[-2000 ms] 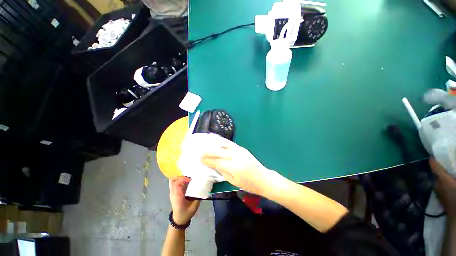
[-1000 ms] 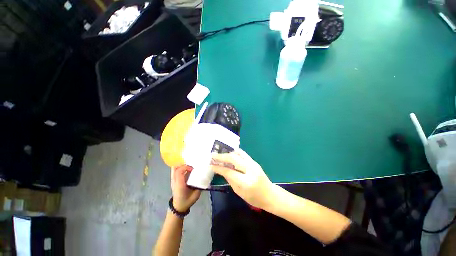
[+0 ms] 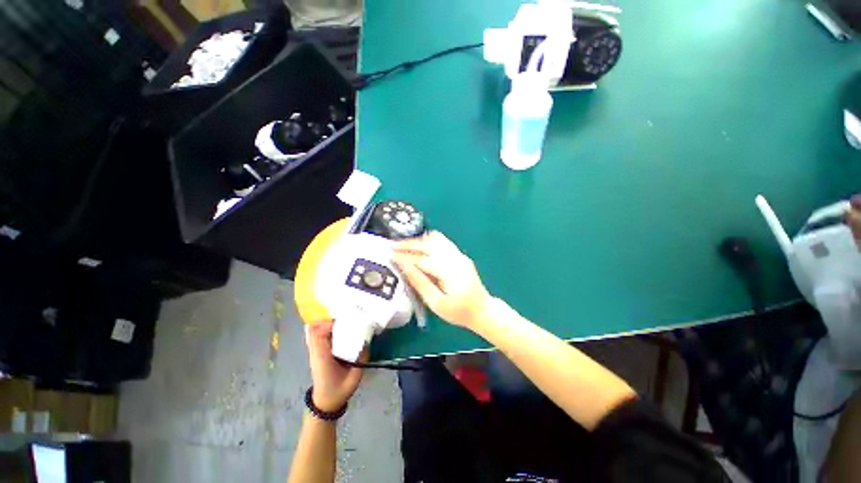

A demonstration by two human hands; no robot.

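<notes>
A white security camera with a black round head is tilted over the table's left front corner. Its black lens panel faces up. My left hand grips the white bracket end from below. My right hand has its fingertips against the housing's right side, close to the black head. Whether a thin wipe is between its fingers cannot be told against the white housing. A thin white strip shows below these fingers. A black cable runs from the bracket along the table edge.
The green table bears a squeeze bottle, a second camera and a small white pad at its left edge. A yellow-orange stool is beneath the held camera. Black bins stand left. At right, another person's hand touches a camera.
The held camera has turned so its lens panel faces up. My right hand has moved from the middle of the housing to its right side near the head. My left hand stays at the bracket.
</notes>
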